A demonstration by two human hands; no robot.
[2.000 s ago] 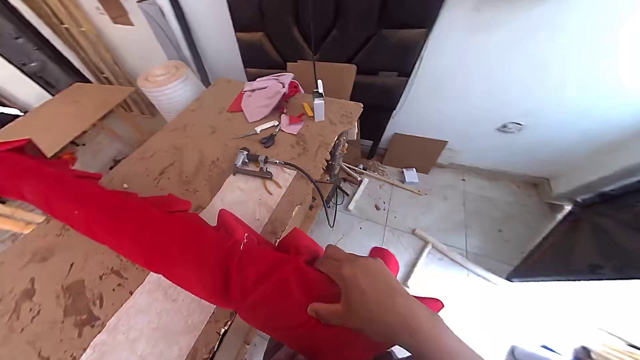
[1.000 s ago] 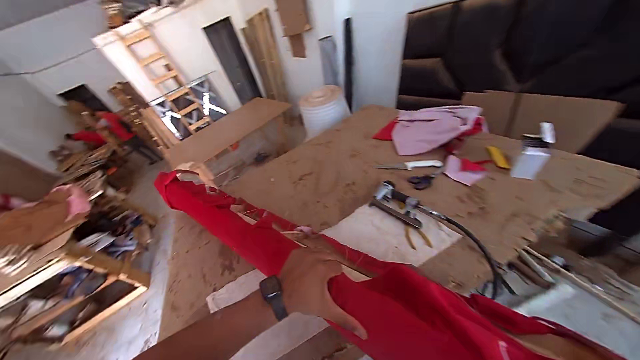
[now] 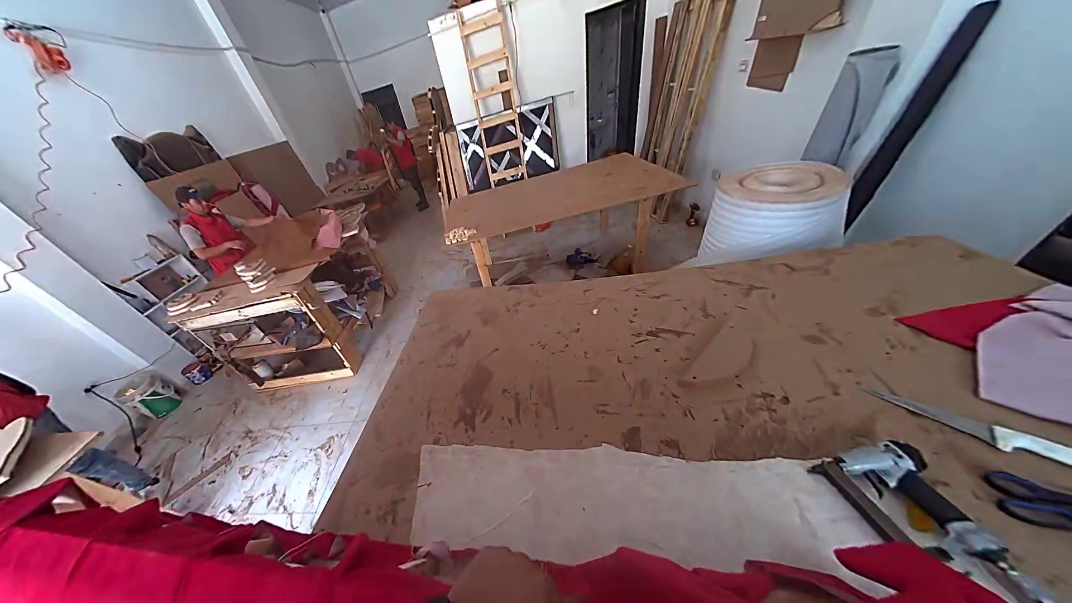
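Observation:
A long piece covered in red fabric [image 3: 193,569] spans the bottom of the view, with gathered, uneven cloth edges along its upper side. My left hand [image 3: 502,578] shows only in part at the bottom edge, on this piece; most of its fingers are hidden. My right hand is out of view. Behind the piece, a pale cloth strip [image 3: 620,498] lies on the brown worktable [image 3: 569,360]. A pneumatic staple gun [image 3: 896,477] lies at the strip's right end. Near it are dark-handled scissors [image 3: 1034,498] and a knife with a white handle [image 3: 1030,442].
Pink fabric [image 3: 1030,360] lies at the table's right. Beyond stand a large white roll [image 3: 775,218], a second table [image 3: 569,193] and a wooden ladder [image 3: 494,92]. A person [image 3: 213,234] is at a bench on the left; another person [image 3: 404,159] stands farther back.
The view has swung far to the left and now takes in more of the workshop. My right hand, on the red piece two seconds ago, is out of view. My left hand shows less than a second ago.

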